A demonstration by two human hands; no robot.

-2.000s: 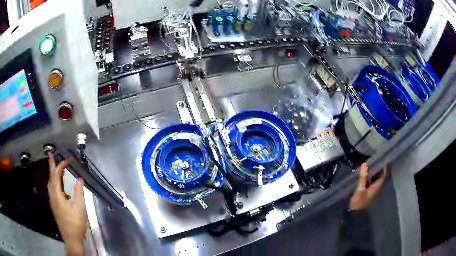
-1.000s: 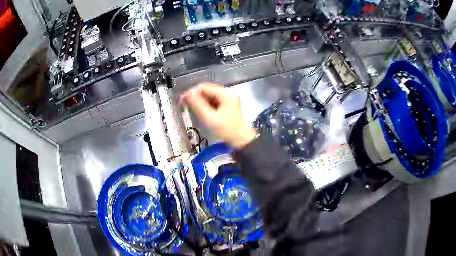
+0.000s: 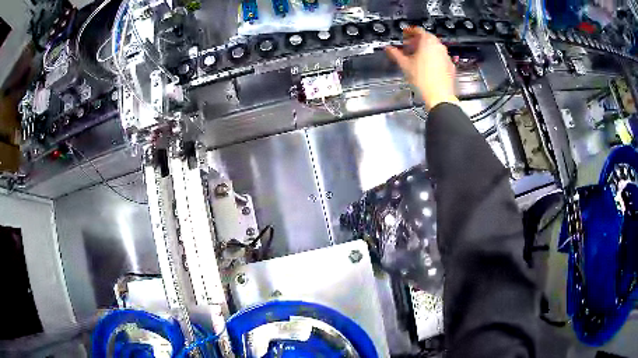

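Note:
My right hand [image 3: 429, 68] is over the conveyor track [image 3: 323, 35], with its fingertips at the row of round black parts with light centres. Its thumb and forefinger point left along the row. Whether they touch or hold a part is too blurred to tell. The dark sleeve crosses the right half of the view and partly covers a clear plastic bag of black parts [image 3: 402, 227] lying on the deck. My left hand is not in view.
Two linear feeder tracks [image 3: 183, 241] run from the near bowls to the conveyor. Blue vibratory bowls stand at the bottom [image 3: 297, 314] and at the right edge [image 3: 605, 280]. Brackets, cables and a small white sensor block [image 3: 322, 85] lie along the conveyor front.
My right hand has moved from above the feeder tracks forward and right to the conveyor. The view has moved closer to the conveyor. My left hand, at the panel two seconds ago, is out of view.

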